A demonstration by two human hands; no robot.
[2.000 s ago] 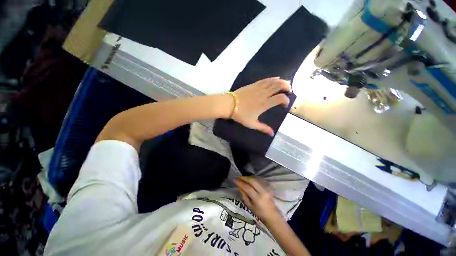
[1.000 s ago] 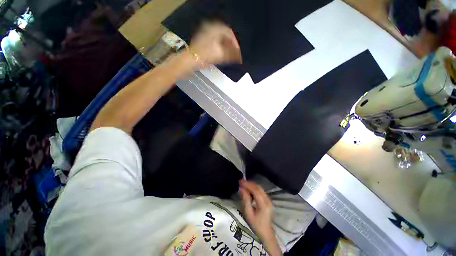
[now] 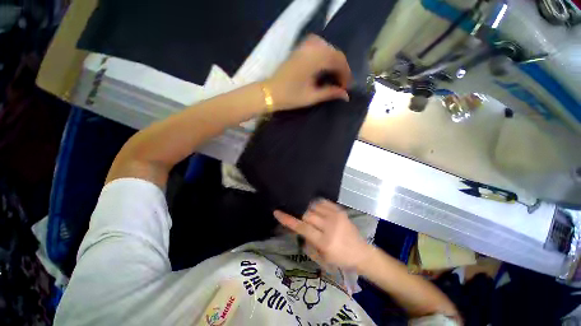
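Observation:
A black cut panel (image 3: 306, 149) hangs over the table's front edge, from beside the machine's needle area down to the lap. My left hand (image 3: 315, 73), with a yellow bracelet, is at its upper part, fingers curled and thumb pinching the cloth. My right hand (image 3: 331, 235) is blurred at the panel's lower end above the lap; its grip is unclear. Another black length (image 3: 360, 32) lies beyond my left hand, beside the sewing machine head (image 3: 439, 44). Stacked black pieces (image 3: 172, 38) lie on the left. The needle tip is not clear.
Thread snips (image 3: 487, 191) lie right of the machine bed (image 3: 414, 130). A ruler strip (image 3: 408, 204) runs along the front table edge. A blue crate (image 3: 67, 184) stands left of the lap. A yellowish block (image 3: 443, 253) is below the table at right.
My left hand has come back from the stacked pieces to the panel beside the machine. My right hand has moved up from the lap to the panel's lower end. The camera view has shifted.

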